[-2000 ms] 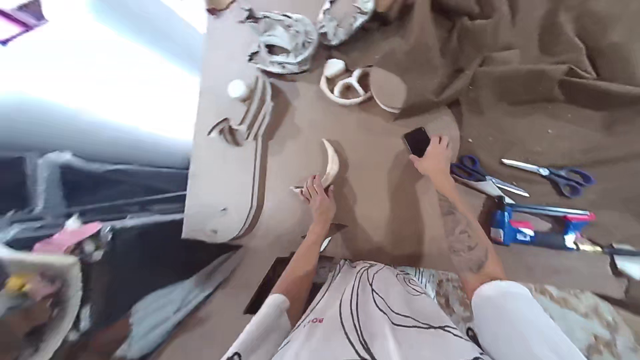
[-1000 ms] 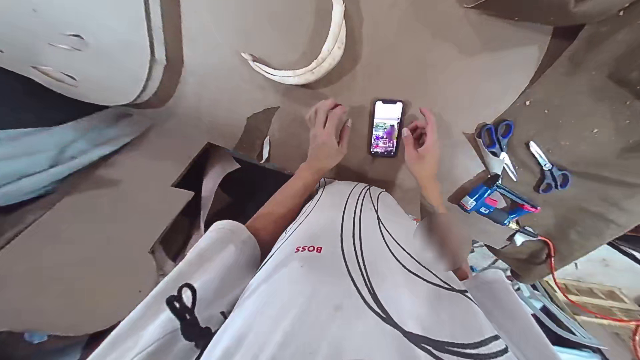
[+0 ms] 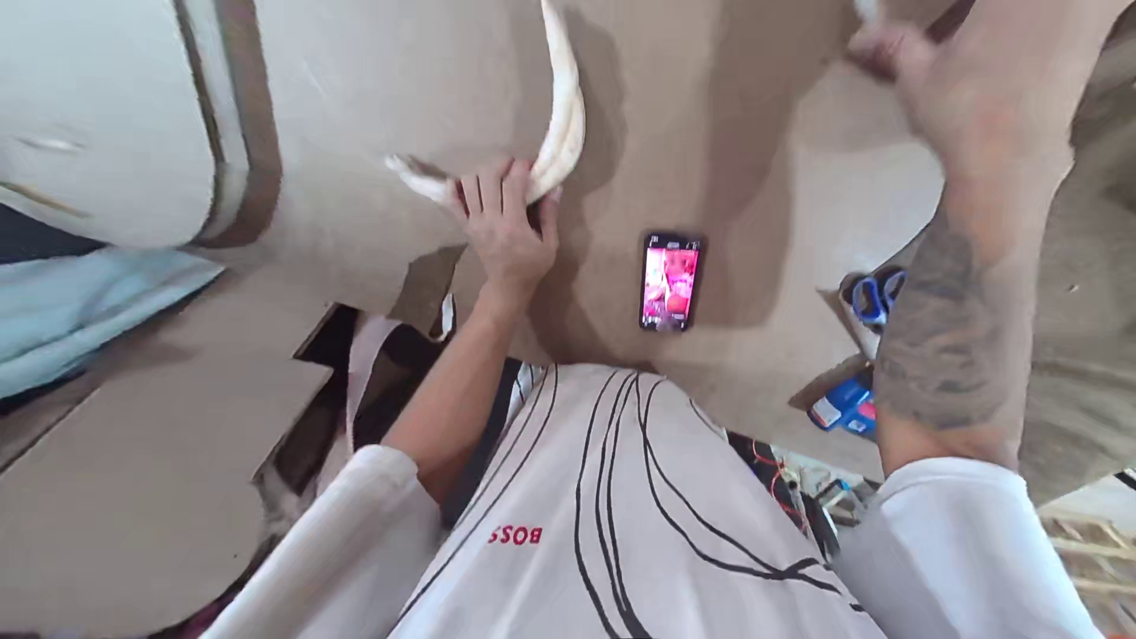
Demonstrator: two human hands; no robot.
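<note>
My left hand (image 3: pixel 510 217) is closed around a curved, pale padded strip (image 3: pixel 566 124), gripping it near its lower bend; one end reaches left, the other runs up to the top edge. A smartphone (image 3: pixel 671 282) with a lit screen lies on the brown work surface, right of my left hand. My right hand (image 3: pixel 967 80) is at the upper right, blurred, stretched over the surface. A pale thing shows by its fingertips at the top edge; whether the hand holds it I cannot tell.
Blue-handled scissors (image 3: pixel 874 297) and a blue tool (image 3: pixel 843 406) are partly hidden by my right forearm. Brown fabric (image 3: pixel 1087 328) covers the right side. Layered pale panels (image 3: pixel 106 115) lie at upper left. Cut brown sheet material (image 3: pixel 160 470) and light blue cloth (image 3: pixel 98 302) are at left.
My left hand, resting beside the phone a second ago, has taken hold of the curved strip. My right hand has left the phone's side and reached far to the upper right.
</note>
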